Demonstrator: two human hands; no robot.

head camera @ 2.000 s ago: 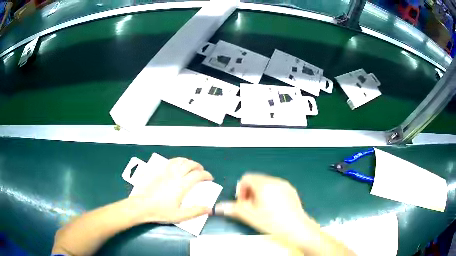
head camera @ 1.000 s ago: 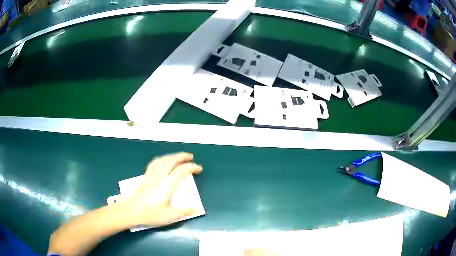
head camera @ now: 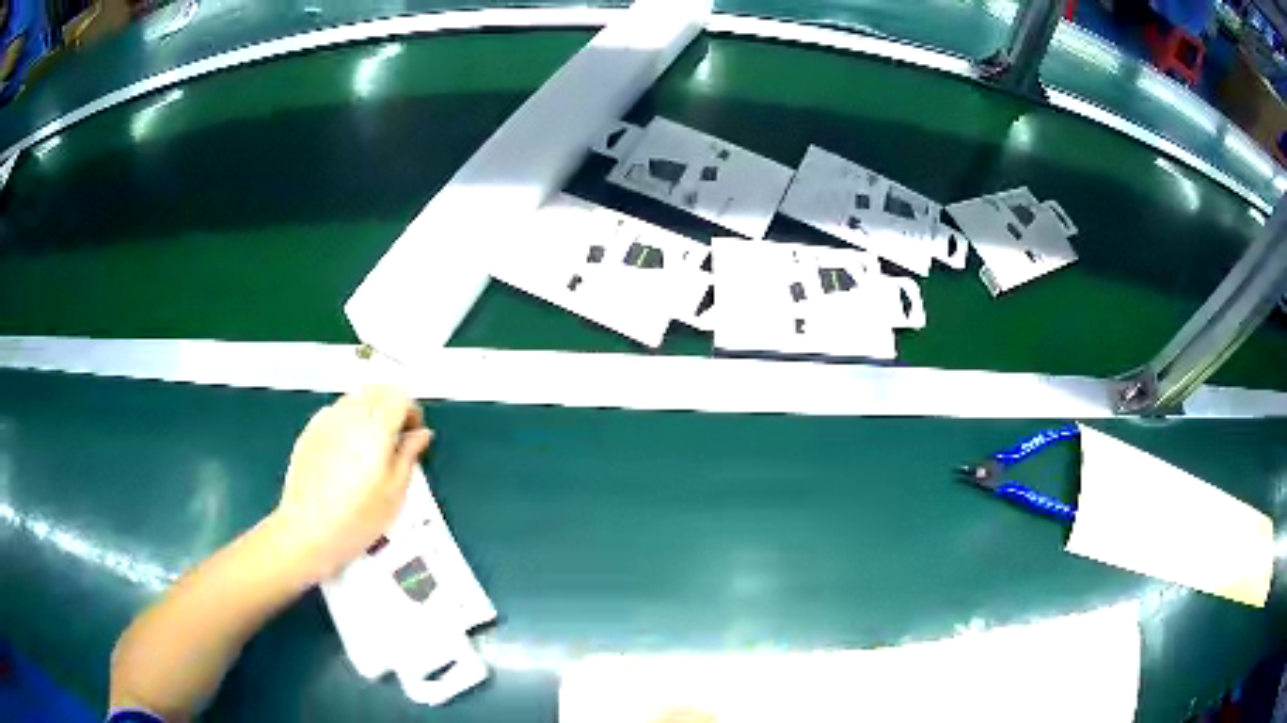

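Observation:
A white hang-tab retail box (head camera: 409, 586) lies on the green worktop at left, its small dark pictures facing up and its looped tab pointing towards me. My left hand (head camera: 353, 466) grips the box's far end, just below the rail; fingers and palm hide that end. My right hand (head camera: 686, 718) is almost out of the picture. Only a small skin-coloured patch shows at the bottom edge over a blank white sheet (head camera: 875, 678), so its fingers are hidden.
Beyond the white rail (head camera: 678, 383), several boxes (head camera: 812, 300) lie on the green belt right of the diagonal white bar (head camera: 494, 191). Blue-handled cutters (head camera: 1028, 477) lie at right beside a second white sheet (head camera: 1169, 523). A metal post (head camera: 1214, 318) stands at the right of the rail.
My right hand has left the box and drawn back to the bottom edge. My left hand has moved up and left. The box has turned, its tab now towards me and its printed side showing.

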